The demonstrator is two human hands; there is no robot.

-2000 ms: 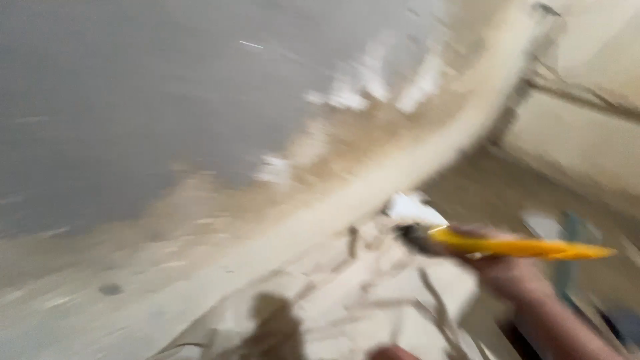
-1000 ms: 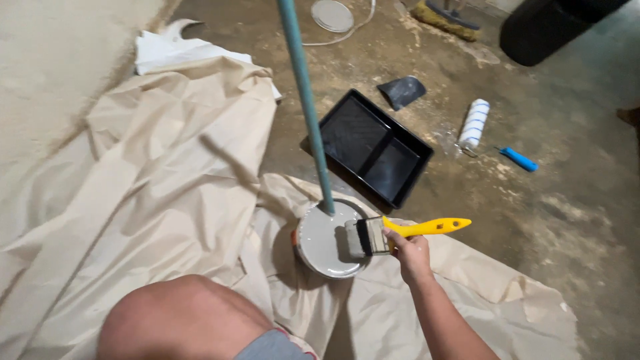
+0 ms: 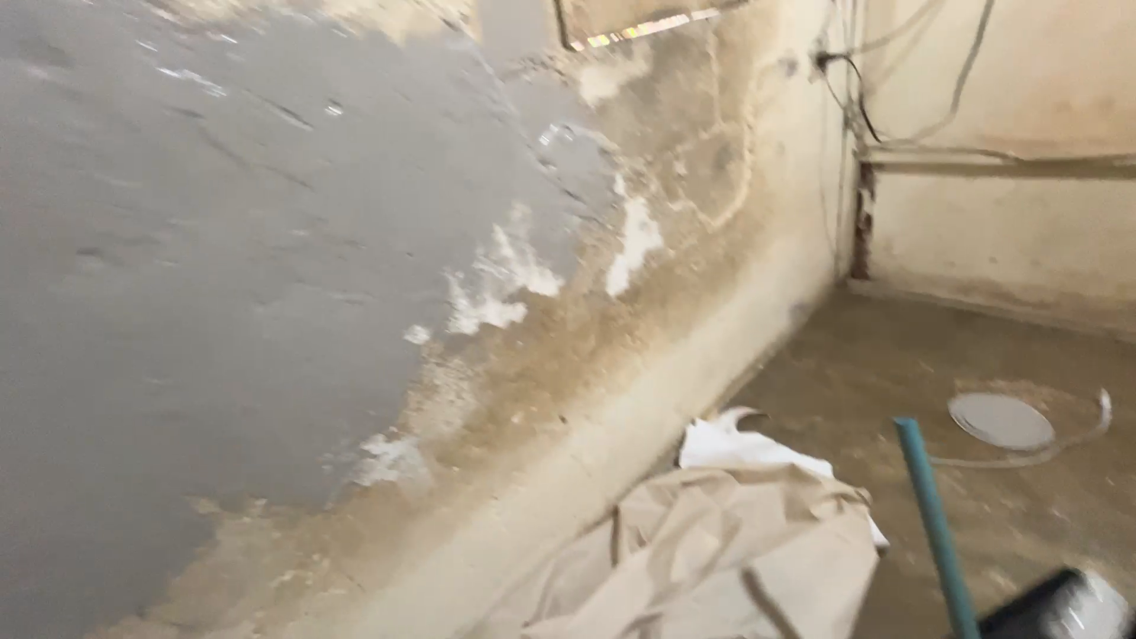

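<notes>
Neither of my hands shows in the head view, and the paintbrush is out of sight too. A wall [image 3: 550, 390] fills the left and middle, its upper left part coated in wet-looking grey paint [image 3: 266, 266]. Below and right of the grey, the surface is bare, stained brown and cream, with white flaky patches [image 3: 510, 280]. A beige drop cloth [image 3: 710, 550] lies crumpled at the wall's foot. To its right, a teal pole [image 3: 936, 524] rises from the bottom edge. Part of a black paint tray [image 3: 1034, 603] shows in the lower right corner, blurred.
A round lid [image 3: 1001, 421] lies on the brown floor [image 3: 825, 364], beside a pale hose or cord [image 3: 1047, 454]. White cloth or paper [image 3: 741, 444] sits by the drop cloth's top edge. Dark cables [image 3: 856, 98] hang near the wall corner.
The view has swung from the floor up to the wall. My right hand, seen a second ago holding the yellow-handled brush at the paint bucket, is out of frame.
</notes>
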